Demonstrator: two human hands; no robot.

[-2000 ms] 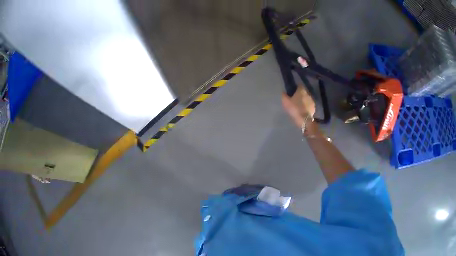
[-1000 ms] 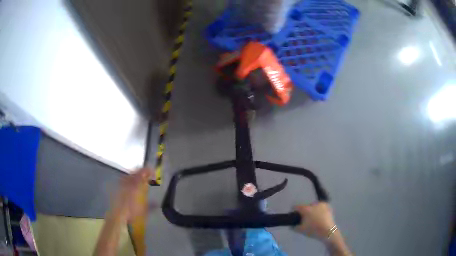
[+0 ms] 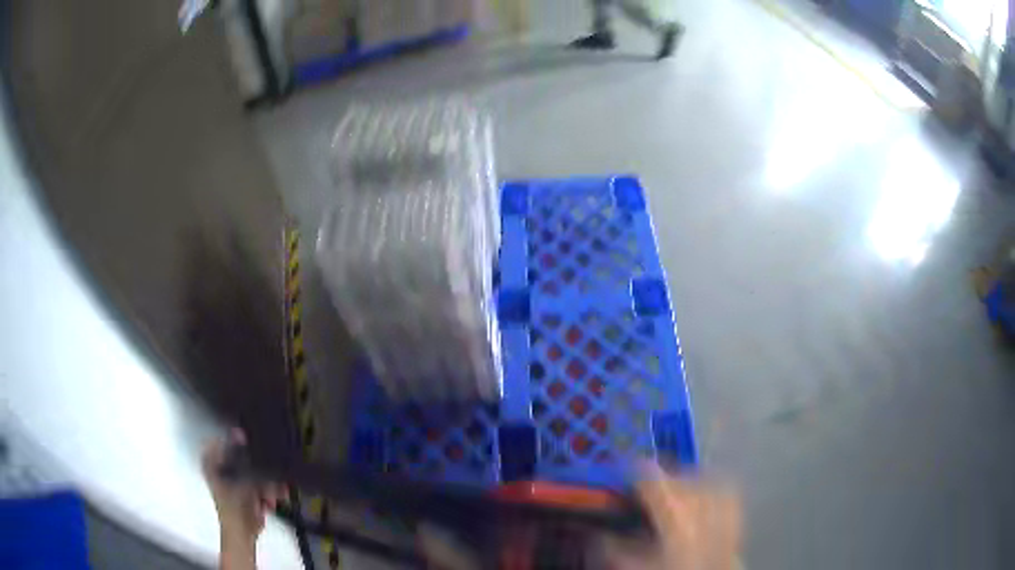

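Observation:
The black pallet jack handle (image 3: pixel 445 495) runs across the bottom of the view, blurred. My left hand (image 3: pixel 236 490) is closed around its left end. My right hand (image 3: pixel 692 518) is at its right end, blurred, with the fingers on the bar. The orange-red pallet jack body (image 3: pixel 568 498) shows partly behind the handle. Beyond it is the blue plastic pallet (image 3: pixel 595 334), with orange-red showing through its grid. A wrapped grey-silver tray stack (image 3: pixel 417 267) stands on the pallet's left part.
Black-and-yellow tape (image 3: pixel 297 334) runs along the floor on the left, beside a brown surface and a white panel. A person's legs (image 3: pixel 629 25) show at the top. A blue-based rack or cart (image 3: pixel 384 56) stands at the upper left. A blue object (image 3: pixel 1002 301) lies at the right edge.
My left hand, off the handle one second ago, now holds its left end. The view has shifted forward, so the pallet and tray stack appear lower and more fully.

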